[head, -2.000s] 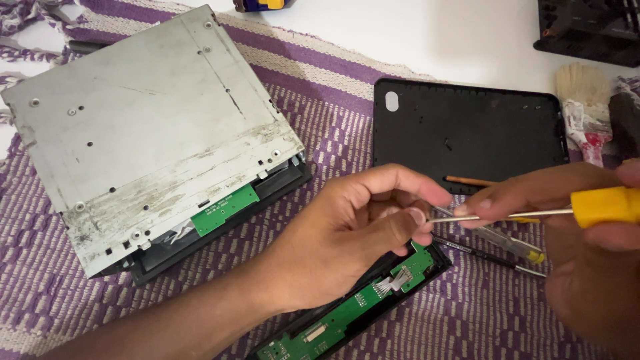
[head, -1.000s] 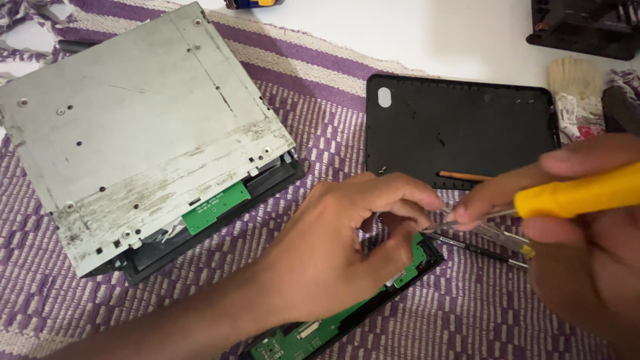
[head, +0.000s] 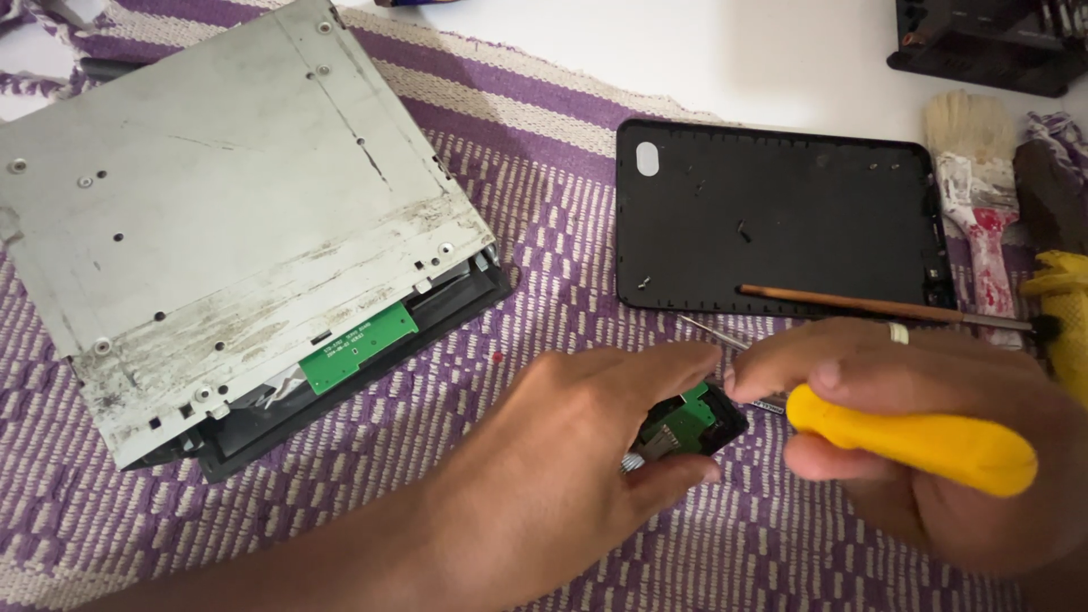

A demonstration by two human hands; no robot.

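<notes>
My right hand (head: 935,425) holds a screwdriver by its yellow handle (head: 918,442); fingers hide most of the shaft. My left hand (head: 578,442), thumb and fingers apart, is over a black panel with a green circuit board (head: 684,425), its fingertips at or just above the edges. Whether it grips the panel cannot be told. The hand hides the panel's lower part. To the left lies a scuffed metal-cased unit (head: 229,187), a second green circuit board (head: 357,348) showing at its black front frame.
A black plastic cover (head: 782,212) bears several small screws, with a thin wooden-handled brush (head: 858,303) across its lower edge. A paintbrush (head: 977,187) lies to its right. A black plastic housing (head: 986,42) is at the top right. A woven purple and white cloth (head: 552,280) lies underneath.
My left hand has moved down to the black panel, its thumb and fingers now apart. The two hands' fingertips, close together before, are now separated. The yellow handle has tilted, its rear end lower.
</notes>
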